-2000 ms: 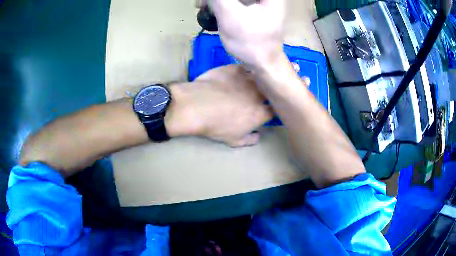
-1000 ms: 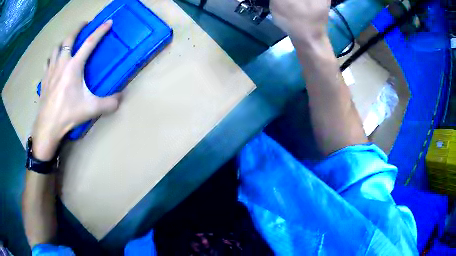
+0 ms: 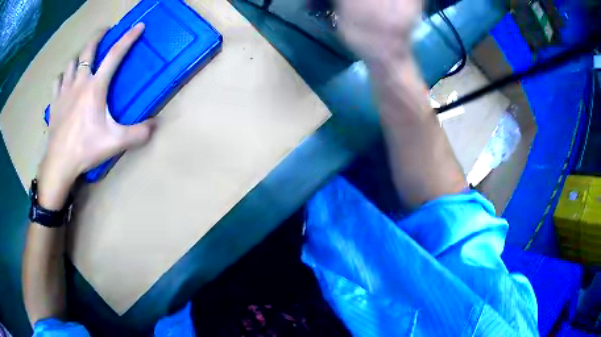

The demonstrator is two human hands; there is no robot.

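Note:
The blue handheld device (image 3: 161,56) lies back side up on the tan cardboard sheet (image 3: 178,191), at the upper left. My left hand (image 3: 89,118) grips its left part, with the thumb and fingers spread over the housing. A ring and a black wrist watch show on that hand and wrist. My right hand (image 3: 379,26) is at the top edge of the picture, right of the centre and away from the device. It is blurred and partly cut off, so what its fingers hold cannot be seen.
A black cord (image 3: 520,77) crosses the right side. An open carton (image 3: 524,141) with paper and clear plastic (image 3: 499,141) stands at the right. Yellow boxes (image 3: 580,217) are at the far right. Clear plastic (image 3: 18,23) lies at the top left corner.
Two seconds ago both forearms crossed over the device. Now they are apart, my right hand is at the top right of the device and my left hand still holds it. The view has turned rightward.

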